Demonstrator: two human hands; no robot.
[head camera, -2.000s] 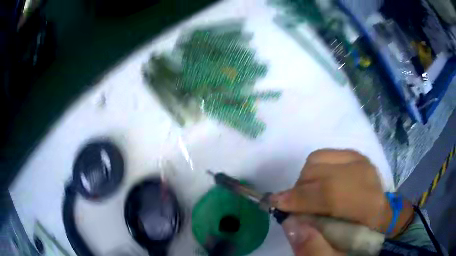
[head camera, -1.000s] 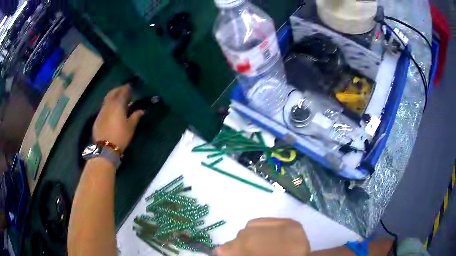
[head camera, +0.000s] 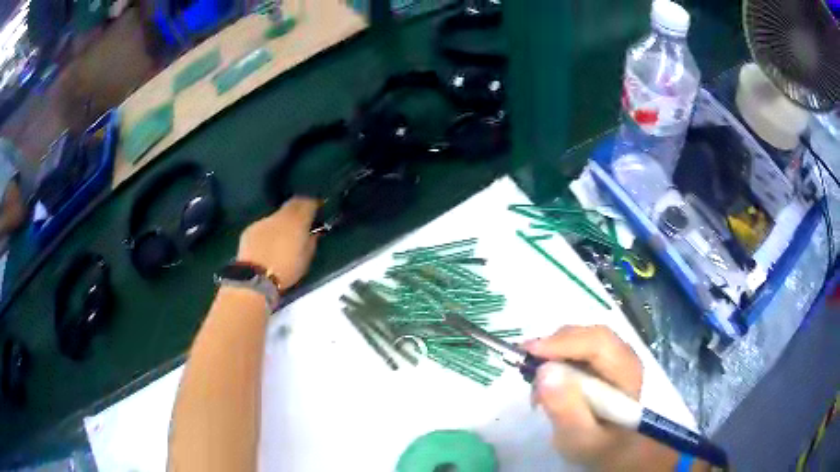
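My left hand (head camera: 281, 244) reaches over the dark green belt, its curled fingers at the near side of black over-ear headphones (head camera: 378, 194). The contact is dark and blurred; I cannot tell whether it grips them. A thin shiny thing shows at its fingertips. My right hand (head camera: 589, 383) holds a soldering iron (head camera: 603, 396) with a pale grip and dark blue rear. Its metal front points left, over the pile of green PCB strips (head camera: 442, 295). A green round disc (head camera: 449, 452) with a dark hole is cut off by the bottom edge.
More black headphones (head camera: 175, 221) lie along the belt (head camera: 249, 138). A brown board with green pieces (head camera: 249, 51) is beyond. At the right are a blue tray (head camera: 728, 318), a plastic bottle (head camera: 656, 101) and a fan (head camera: 797, 46). Loose strips (head camera: 564, 267) lie at the white sheet's right side.
The view has swung to the belt, then back left. My left hand, unseen at first, reaches over the belt. The iron has gone from above the disc to the strip pile. The headphones seen earlier on the sheet no longer show there.
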